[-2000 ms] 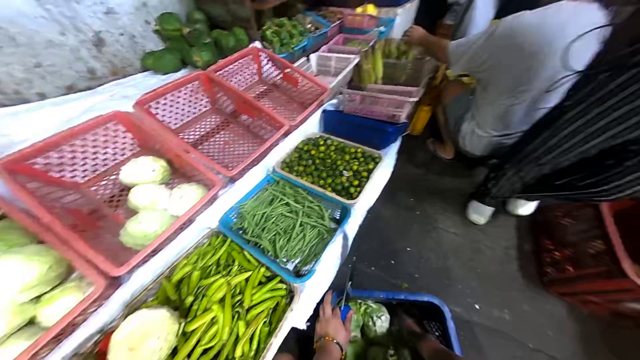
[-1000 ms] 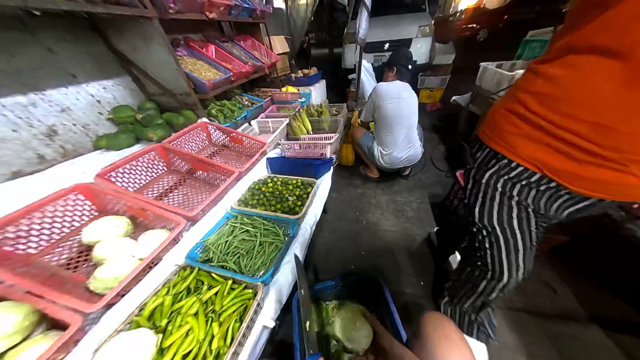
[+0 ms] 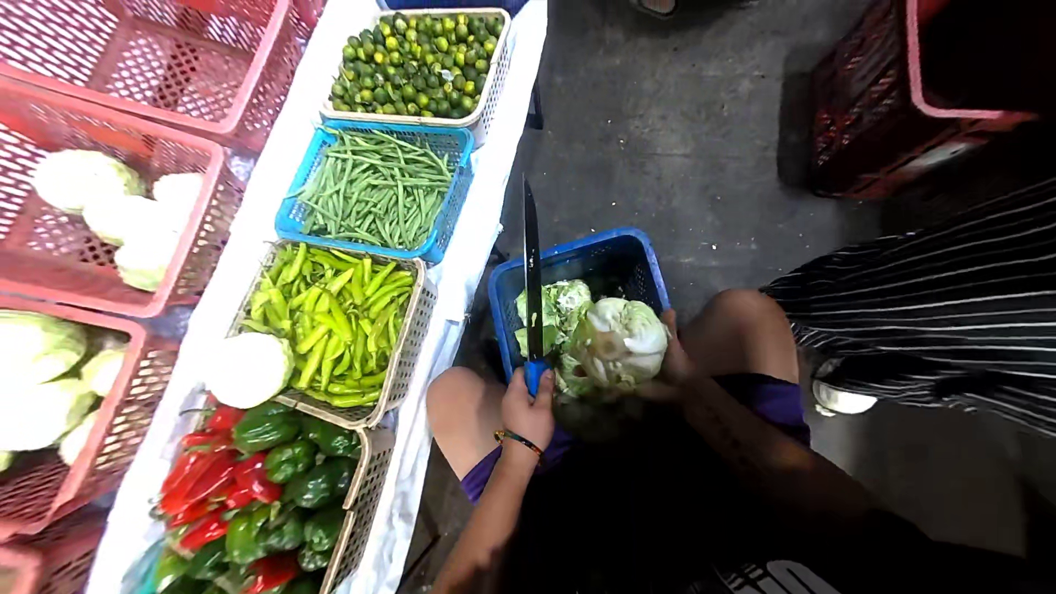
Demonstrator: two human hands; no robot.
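Note:
My left hand [image 3: 529,412] is closed around the blue handle of a long knife [image 3: 532,264], its dark blade pointing away from me. In my right hand [image 3: 675,351] is a head of leafy vegetable, pale green and white, perhaps cabbage [image 3: 624,342]; its cut-looking brownish base faces left. Both are over a blue plastic crate [image 3: 652,262] between my knees. Green leaves and leafy pieces [image 3: 565,301] lie in the crate, under and beside the blade. The right fingers are partly hidden behind the head.
On the left stall, baskets hold calamansi-like fruits [image 3: 417,66], green beans [image 3: 379,190], green chili peppers [image 3: 338,322] and bell peppers [image 3: 264,495]. Red crates [image 3: 198,305] with cabbages stand farther left. A person in striped trousers [image 3: 924,305] stands right, near a red crate [image 3: 866,124].
The view has tilted down sharply. The knife and the leafy head were over the blue crate one second ago too. The person in striped trousers was walking or standing at the right then.

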